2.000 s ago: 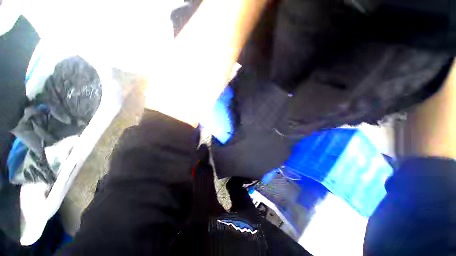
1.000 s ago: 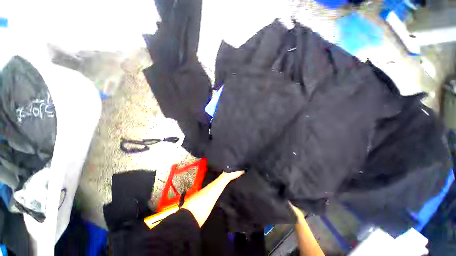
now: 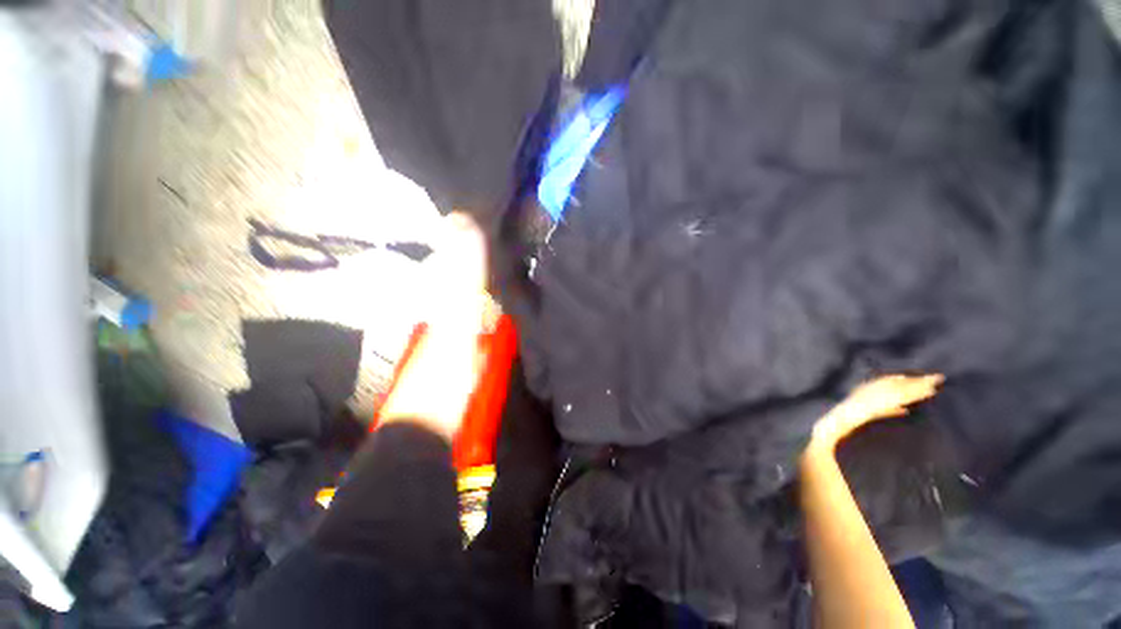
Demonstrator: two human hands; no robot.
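Note:
A large pile of black cloth panels (image 3: 762, 246) fills the middle and right of the view, with a few white thread bits on it. My left hand (image 3: 449, 326) is raised left of the pile, over the red stool (image 3: 489, 393). It is overexposed and blurred, so its fingers and any hold are unclear. My right hand (image 3: 875, 406) lies on the near part of the pile with fingers stretched to the right. It shows no clear grip on the cloth.
A white rounded rim (image 3: 49, 307) runs down the left edge. A dark looped cord (image 3: 295, 246) lies on the speckled floor (image 3: 209, 160). A blue item (image 3: 575, 154) shows through a gap in the cloth. A blue piece (image 3: 203, 473) and dark cloth are at lower left.
My left hand has moved up and left, off the cloth edge. My right hand has moved right and up onto the cloth. The pile appears larger and closer.

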